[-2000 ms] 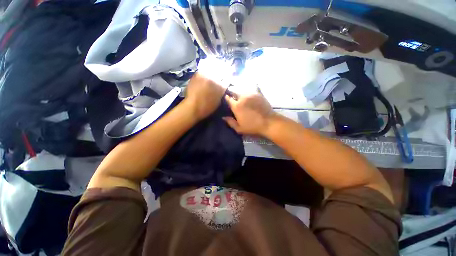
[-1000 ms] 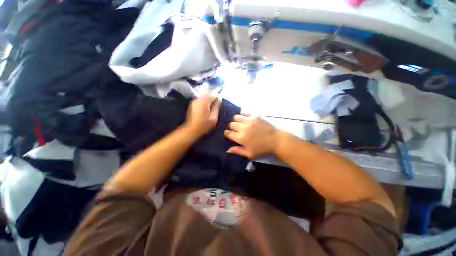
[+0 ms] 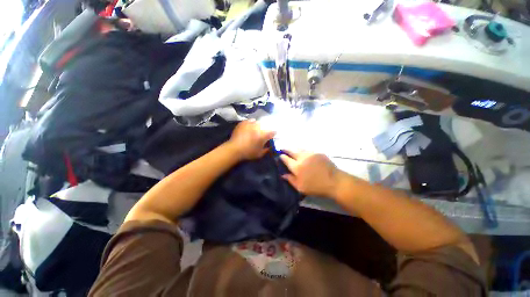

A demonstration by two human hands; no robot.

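A navy garment piece (image 3: 247, 200) lies over the table's front edge and my lap, below the needle area. My left hand (image 3: 252, 140) grips its upper edge just left of the seam line. My right hand (image 3: 309, 172) holds the same cloth at its right edge with thumb and fingers. The sewing machine (image 3: 354, 75) stands behind the hands; its presser foot is lost in the lamp glare. A grey-white garment body (image 3: 232, 87) is bunched left of the needle.
A heap of dark garments (image 3: 99, 98) lies at left. Pale labels (image 3: 402, 137) lie on a black pouch (image 3: 431, 168) at right, with a blue tool (image 3: 486, 203) beside it. A pink cloth (image 3: 424, 22) sits on the machine. Black-and-white garments (image 3: 43, 232) hang at lower left.
The view has tilted, showing more of the machine top. The hands moved back from the needle with the navy cloth, then closed together on it again near the glare.
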